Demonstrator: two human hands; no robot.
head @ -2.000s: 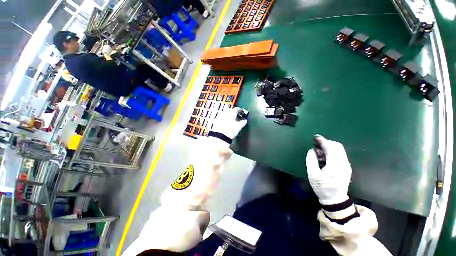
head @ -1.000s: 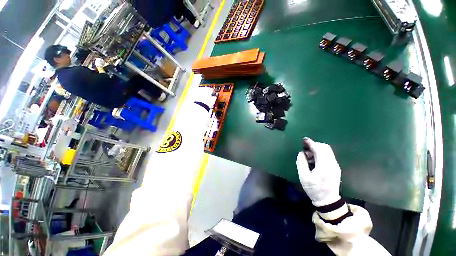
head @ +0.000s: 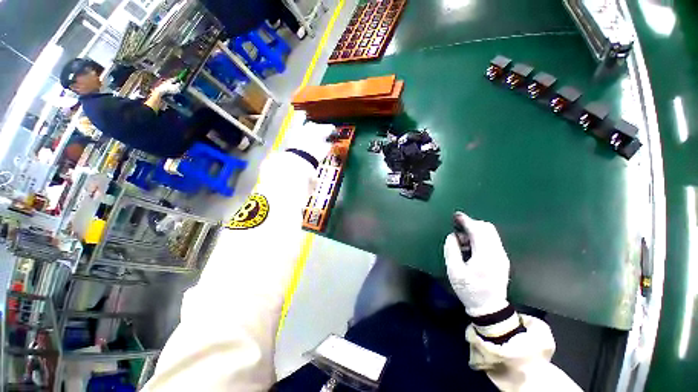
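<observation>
My left hand (head: 312,142), in a white glove, is over the upper left part of the orange-brown grid tray (head: 329,184), whose pockets hold small dark parts. Its fingertips are near a dark part at the tray's top; whether they grip it I cannot tell. My right hand (head: 478,264), also gloved, is above the bench's near edge with its fingers curled around dark small parts (head: 462,236). A loose pile of small black square parts (head: 411,159) lies on the green bench between the hands.
Stacked orange-brown boards (head: 348,98) lie beyond the grid tray, and another grid tray (head: 367,31) lies farther off. A row of several black blocks (head: 562,99) and a silver metal fixture (head: 601,31) are at the far right. A person (head: 126,119) works at the left.
My left hand has moved from beside the pile to the tray's far left part. My right hand keeps its curled hold. The view has shifted slightly.
</observation>
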